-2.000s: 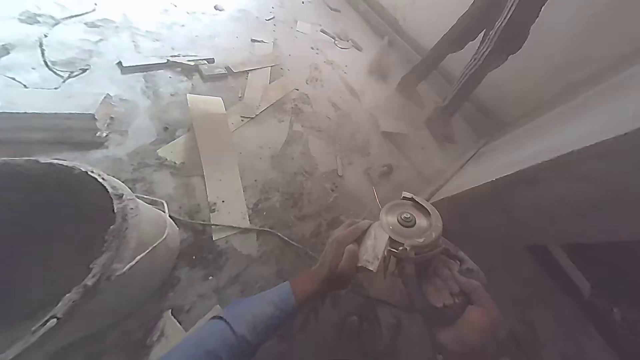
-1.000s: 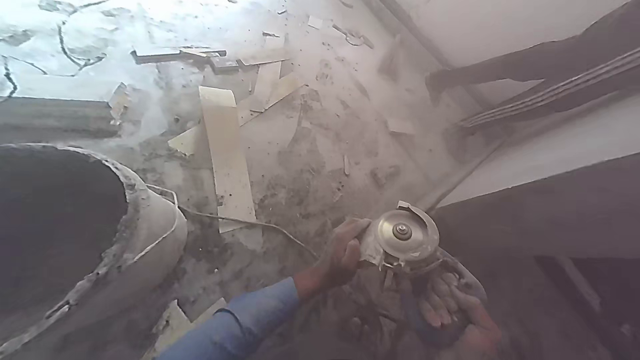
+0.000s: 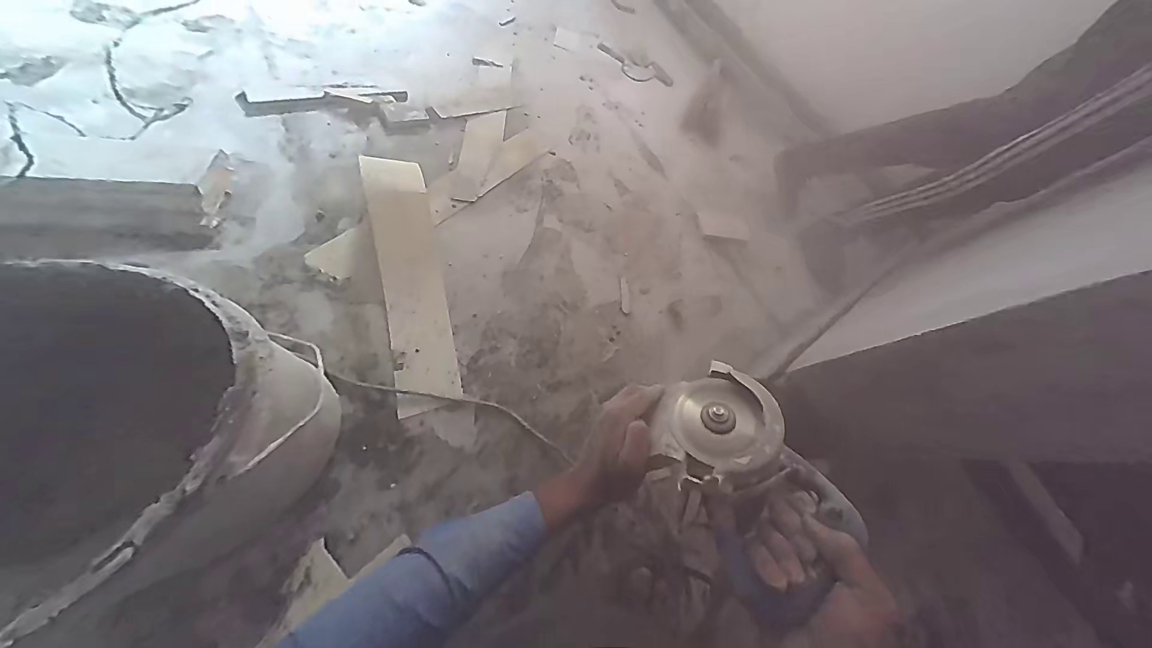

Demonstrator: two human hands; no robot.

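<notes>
An angle grinder (image 3: pixel 720 423) with a round disc and a curved metal guard is held up at the lower right, its disc face toward me. My left hand (image 3: pixel 616 450), below a blue sleeve, is closed on the left side of the grinder's head, or on something light-coloured against it; which one is unclear. My right hand (image 3: pixel 810 558) wraps the grinder's body below the disc, palm side partly showing. Dust blurs the lower part of the tool and the things beneath it.
A large round tub (image 3: pixel 297 423) with a crusted rim stands at the left. Cut strips of pale board (image 3: pixel 414 297) and debris lie on the dusty floor. A cord (image 3: pixel 486 402) runs from the tub toward my hands. Another person's legs (image 3: pixel 972 144) are at the upper right, near a pale slab (image 3: pixel 990 288).
The other person's legs have shifted at the upper right and now stretch lower across the view. Both my hands keep hold of the grinder, nearly in the same place.
</notes>
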